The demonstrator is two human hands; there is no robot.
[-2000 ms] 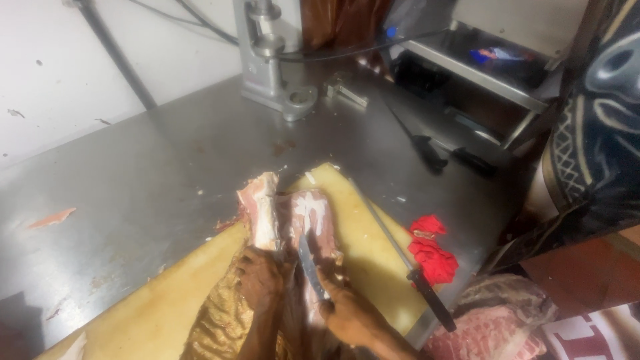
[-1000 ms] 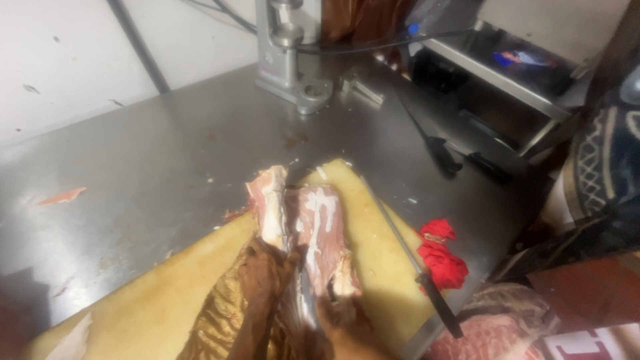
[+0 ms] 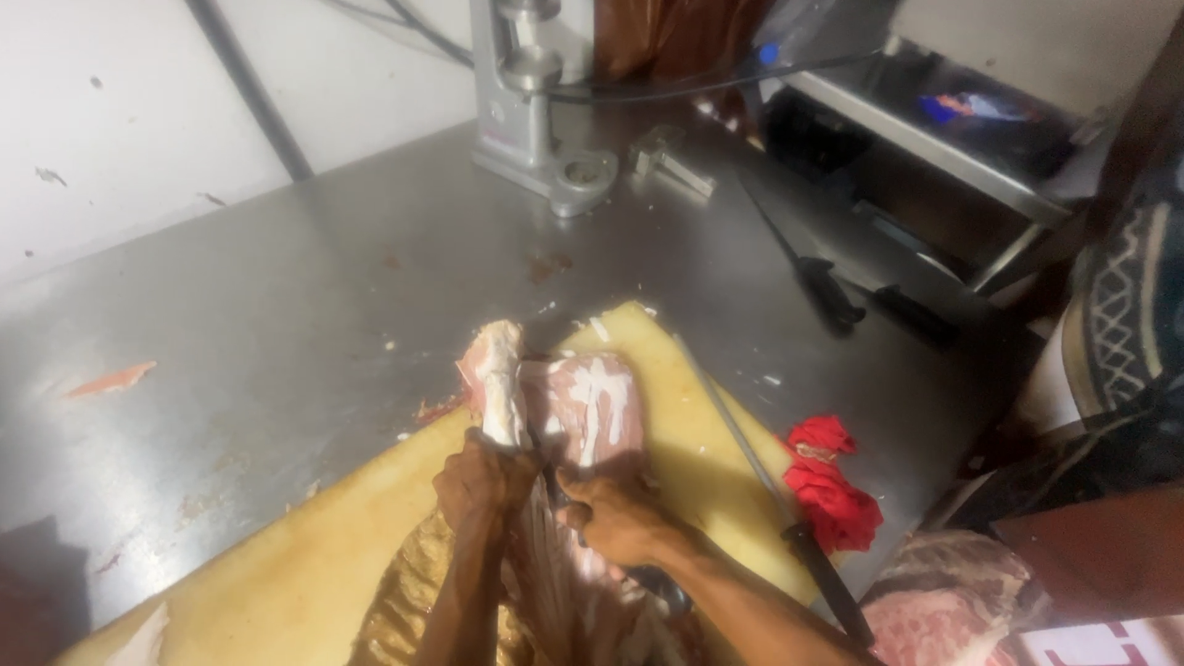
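Observation:
A long cut of raw meat [image 3: 592,407] with white fat lies on a yellow cutting board [image 3: 305,546]. Beside its left edge runs a pale strip of fat and bone [image 3: 500,388], and my left hand [image 3: 486,481] grips it. My right hand [image 3: 615,518] is closed around the dark handle of a knife [image 3: 661,587] over the meat; the blade is mostly hidden. Below my left wrist shows a golden-brown, ridged piece [image 3: 402,592]. A honing steel [image 3: 740,435] with a black handle lies along the board's right side, next to a crumpled red cloth [image 3: 832,481].
The board rests on a steel table [image 3: 305,342]. A grey metal machine stand [image 3: 546,139] and a small metal part [image 3: 675,171] stand at the back. Two black-handled knives [image 3: 828,291] lie at the right. More meat [image 3: 943,601] sits at the lower right, near patterned fabric [image 3: 1119,305].
The knife blade, plainly seen along the meat two seconds ago, is now mostly hidden by my right hand. My left hand still holds the pale strip.

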